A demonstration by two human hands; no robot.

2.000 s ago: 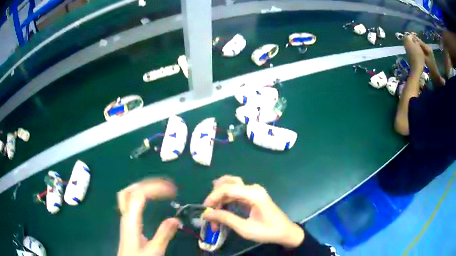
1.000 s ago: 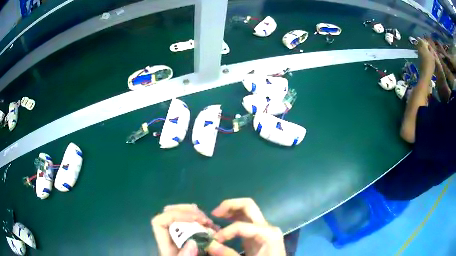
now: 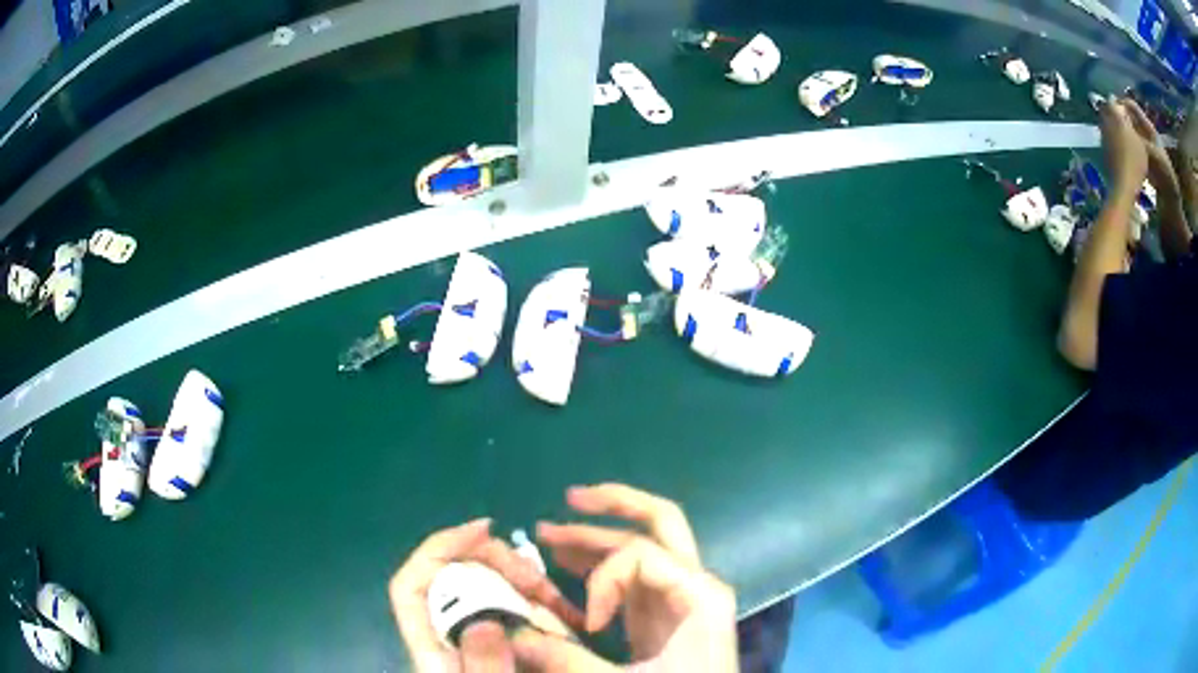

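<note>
A white body shell [image 3: 476,594] is held low at the centre, its dark open side towards me. My left hand [image 3: 440,618] is wrapped around it, with the thumb at the opening. My right hand [image 3: 644,592] is at the shell's right side, its lower fingers against the edge and its upper fingers raised and curled. A small pale piece [image 3: 528,550] shows between the hands. The circuit board and wires inside the shell are hidden by fingers.
White shells with wired boards [image 3: 468,318] lie on the green bench [image 3: 329,526] ahead and left. A grey upright [image 3: 554,112] stands on the pale rail. More parts lie beyond it. Another worker's arm [image 3: 1108,263] is at right, with a blue stool [image 3: 966,565] below.
Both hands have come together around the shell, which has turned so its white outside shows; the board seen earlier is now hidden. The parts beyond the rail have shifted right.
</note>
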